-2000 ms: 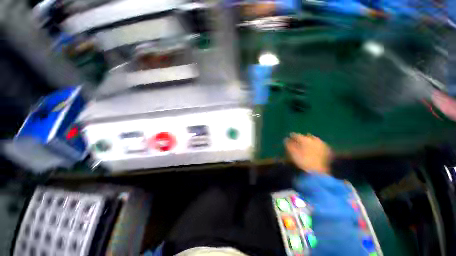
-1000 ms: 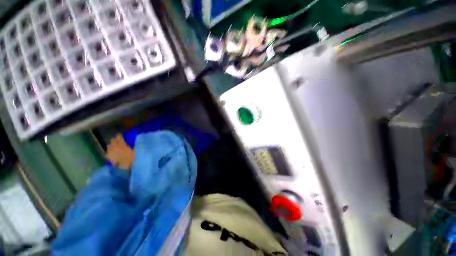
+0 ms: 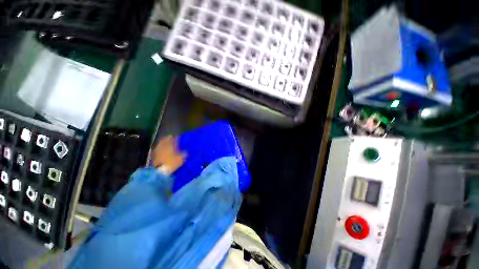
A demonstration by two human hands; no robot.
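A bright blue plastic stool [image 3: 207, 142] is low in the middle of the view, below the bench level. My left hand [image 3: 168, 155], bare and blurred, is at its left edge and appears closed on it. Blue sleeves cover the lower middle; a sleeve fold lies over the stool's lower part and hides some of it. My right hand is not visible.
A white grid tray [image 3: 244, 44] lies above the stool. The press panel [image 3: 362, 184], with a red button and a green button, is at right. A blue control box [image 3: 412, 63] is at upper right. A black foam tray [image 3: 31, 176] of small square units is at far left.
The view has swung left, from the press and my right hand to the white tray and stool. More of the blue stool shows now than one second ago, with my left hand at its edge.
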